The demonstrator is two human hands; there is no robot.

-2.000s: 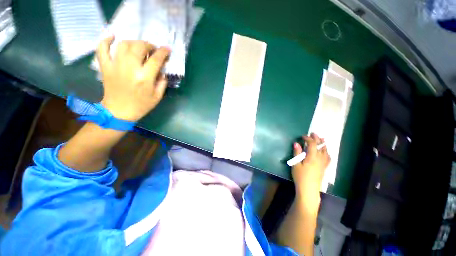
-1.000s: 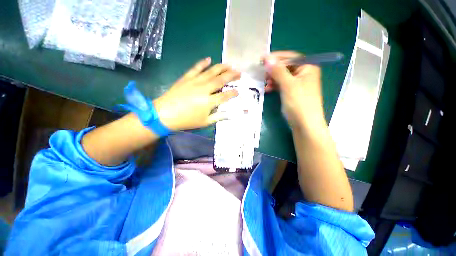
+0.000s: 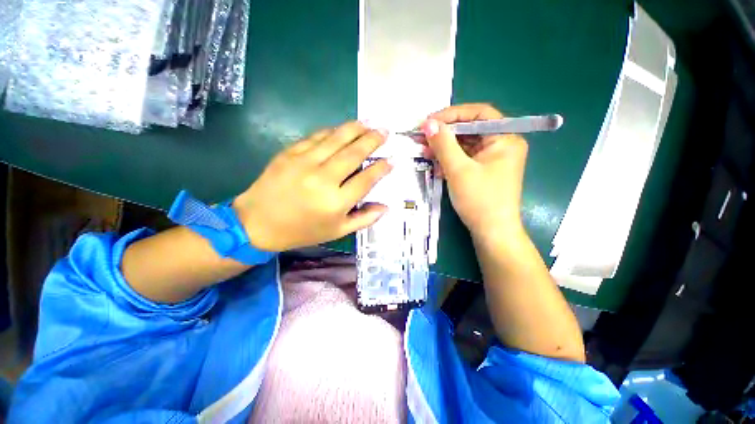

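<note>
A silvery-white phone middle frame [image 3: 393, 248] lies in front of me over the bench edge, its dark toothed end toward me. It rests on a long pale liner strip [image 3: 407, 58] that runs away from me. My left hand [image 3: 319, 186] lies on the frame's left side, fingers spread across its upper part. My right hand [image 3: 482, 161] holds slim grey tweezers [image 3: 513, 125] at the frame's far end. The tweezers' tip is lost in glare near my left fingertips, so I cannot tell whether it holds a small part.
Bubble-wrap bags and bagged frames [image 3: 178, 66] lie in a pile at the upper left. Overlapping liner sheets [image 3: 617, 166] lie at the right on the green mat [image 3: 306, 50]. A black slotted tray [image 3: 712, 224] stands beyond them at the right.
The frame came from the left pile onto the central strip. My left hand moved from the pile to the frame. My right hand moved from the right sheets to the frame's far end with the tweezers.
</note>
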